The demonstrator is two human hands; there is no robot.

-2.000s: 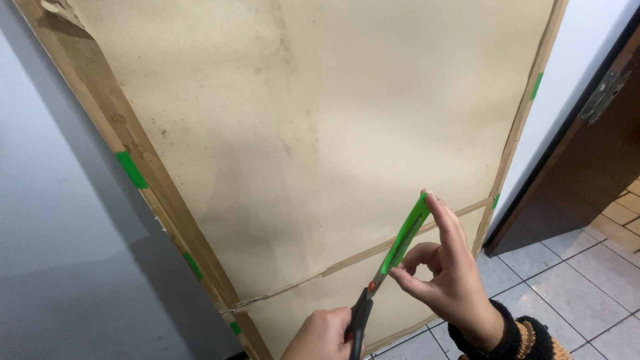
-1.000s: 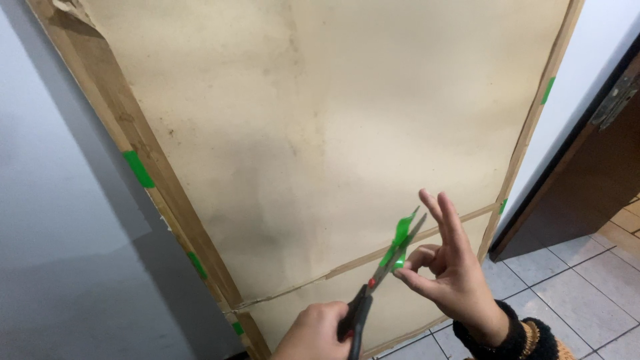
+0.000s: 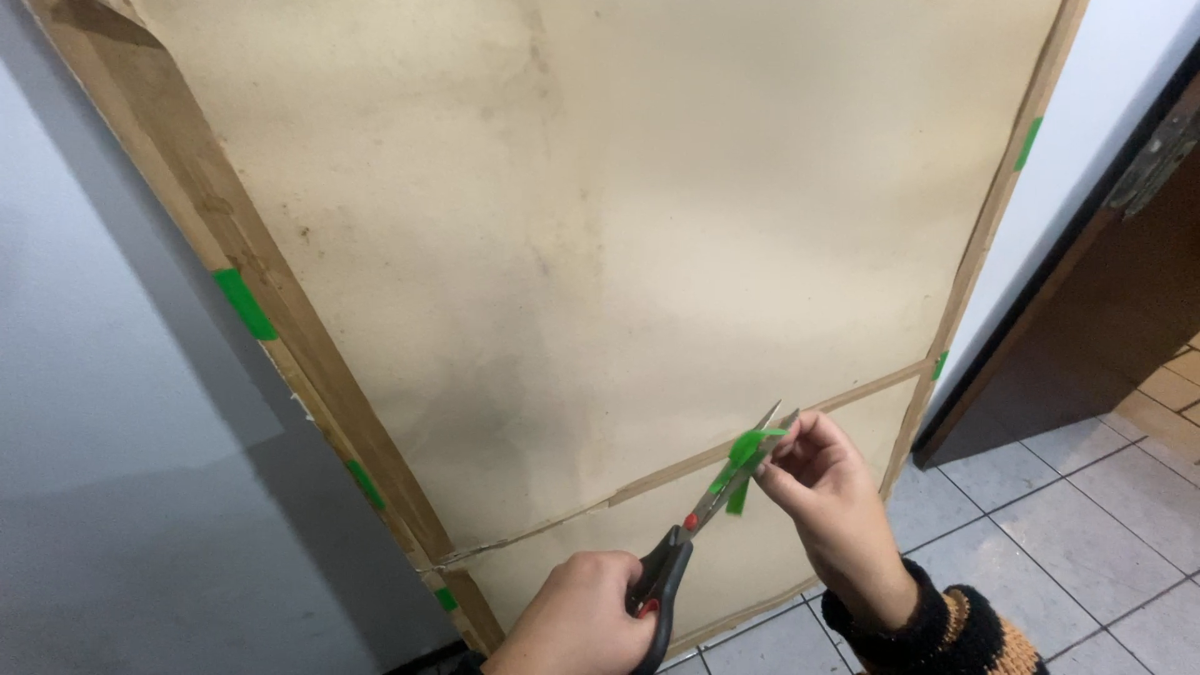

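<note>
Low in the view, my left hand (image 3: 581,614) grips the black handles of a pair of scissors (image 3: 667,572) with a red pivot. Their blades point up and to the right, slightly apart at the tips. A piece of green adhesive tape (image 3: 743,452) lies curled over and between the blades, one end hanging below them. My right hand (image 3: 825,483) is at the blade tips, thumb and fingers pinched there by the tape's edge; whether they hold tape or blade is partly hidden. Behind both hands stands a large panel covered in stained beige paper (image 3: 600,262).
Green tape pieces sit on the panel's left edge (image 3: 246,305) and right edge (image 3: 1028,143). A brown strip (image 3: 694,464) crosses the panel low down. A grey-blue wall (image 3: 122,422) is at left; a brown door (image 3: 1078,309) and a tiled floor (image 3: 1041,516) are at right.
The green tape, stretched straight from the raised right fingers two seconds ago, now curls over the blades. My right fingers have come down and bent in around the scissors' tips.
</note>
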